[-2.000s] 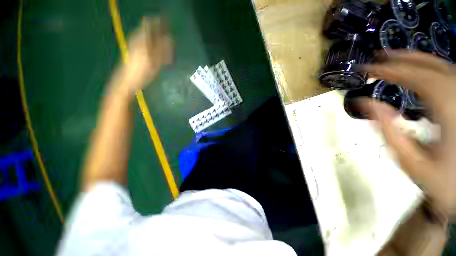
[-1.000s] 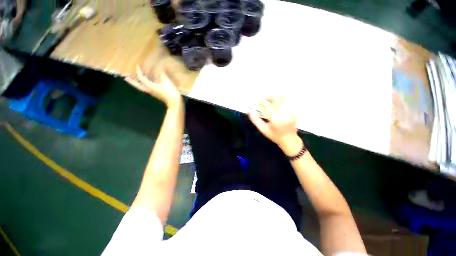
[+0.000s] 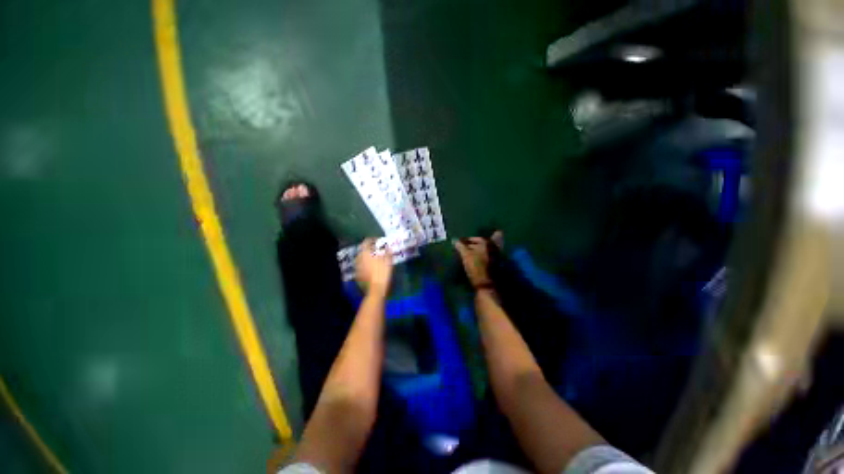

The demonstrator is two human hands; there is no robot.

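Several white adhesive strips (image 3: 387,199) with rows of dark shapes lie fanned out low down against the green floor, in the middle of the view. One strip points to the lower left. My left hand (image 3: 373,267) is at the lower end of the strips, its fingers over them; whether it grips one is too small to tell. My right hand (image 3: 477,259) is just right of the strips, apart from them, with bent fingers; no held thing can be made out.
A blue stool (image 3: 449,393) stands below the strips, between my forearms. My foot (image 3: 296,194) is on the floor at left. A yellow line (image 3: 208,227) runs down the floor. The bench edge (image 3: 763,356) crosses the right side. Dark, blurred objects and blue parts are at upper right.
The view has swung down from the bench to the floor. Both hands have moved from the bench edge down beside the strips, the left onto them. The black housings are out of view.
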